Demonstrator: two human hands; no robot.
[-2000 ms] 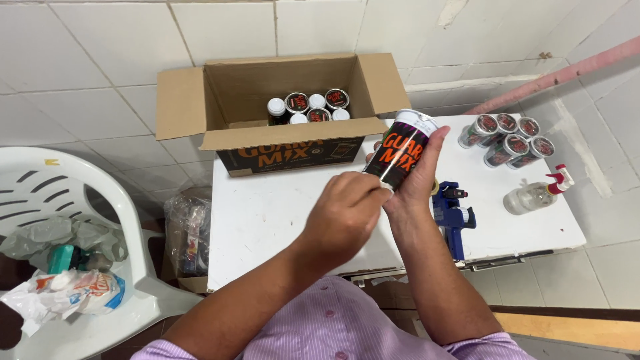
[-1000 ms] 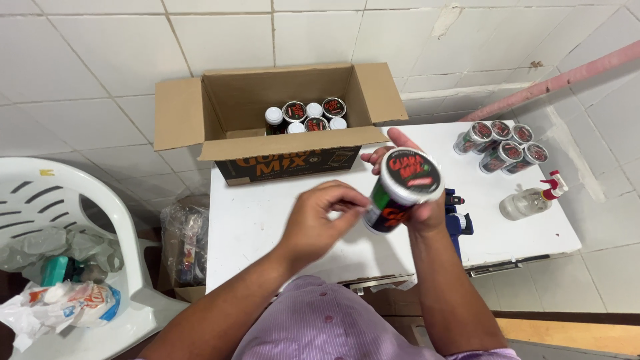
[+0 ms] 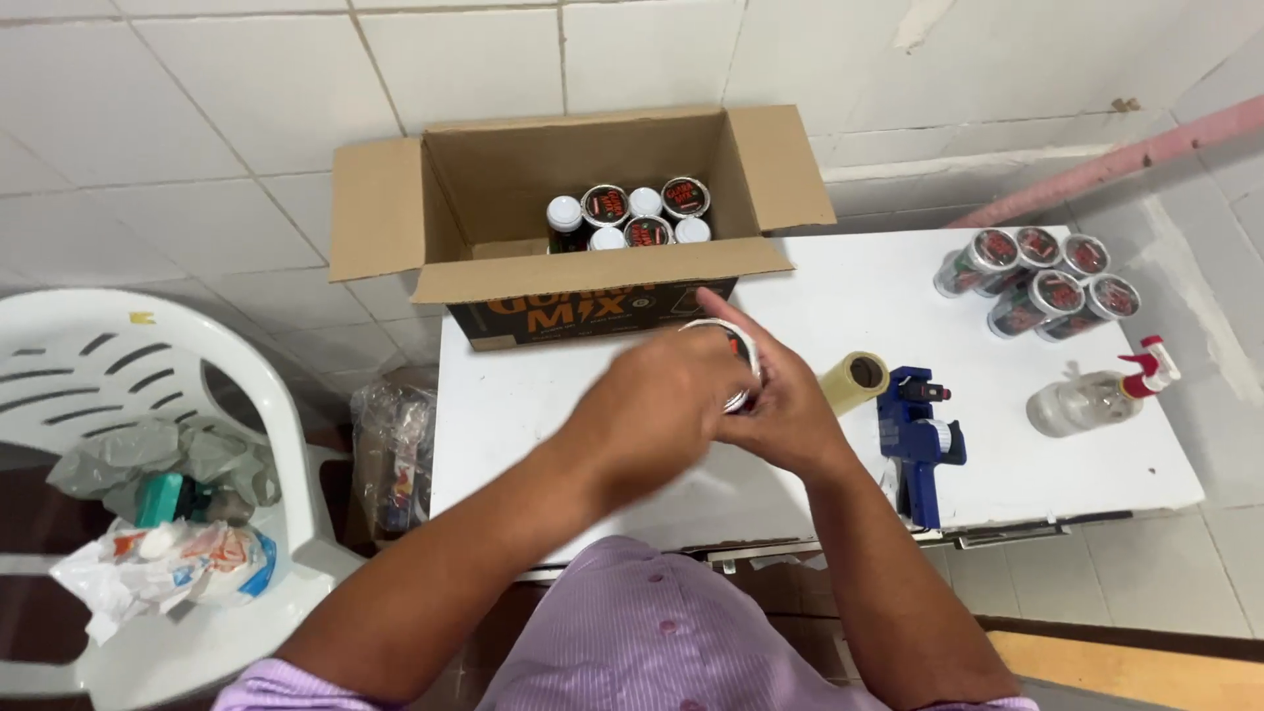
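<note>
My left hand (image 3: 785, 410) holds a Guara Mix container (image 3: 736, 346) by its side, in front of the open cardboard box (image 3: 602, 262). Across the container's top lies my right hand (image 3: 671, 395), blurred, its fingers hidden or bent over the lid; whether it grips anything is unclear. Inside the box stand several containers with printed lids (image 3: 605, 205) and several bottles with white caps (image 3: 564, 212). To the right of my left hand are a roll of clear film or tape (image 3: 857, 380) and a blue label gun (image 3: 916, 444).
On the white table (image 3: 1037, 474), a group of similar containers (image 3: 1052, 291) stands at the back right, near a clear spray bottle with a red trigger (image 3: 1096, 400). A white plastic chair (image 3: 286, 425) holding plastic bags (image 3: 188, 568) is at left. A plastic-wrapped bundle (image 3: 395, 444) sits beside the table.
My right hand has moved from the container's side to over its top. The container, its lid turned toward the camera a second ago, is now mostly covered by my hands.
</note>
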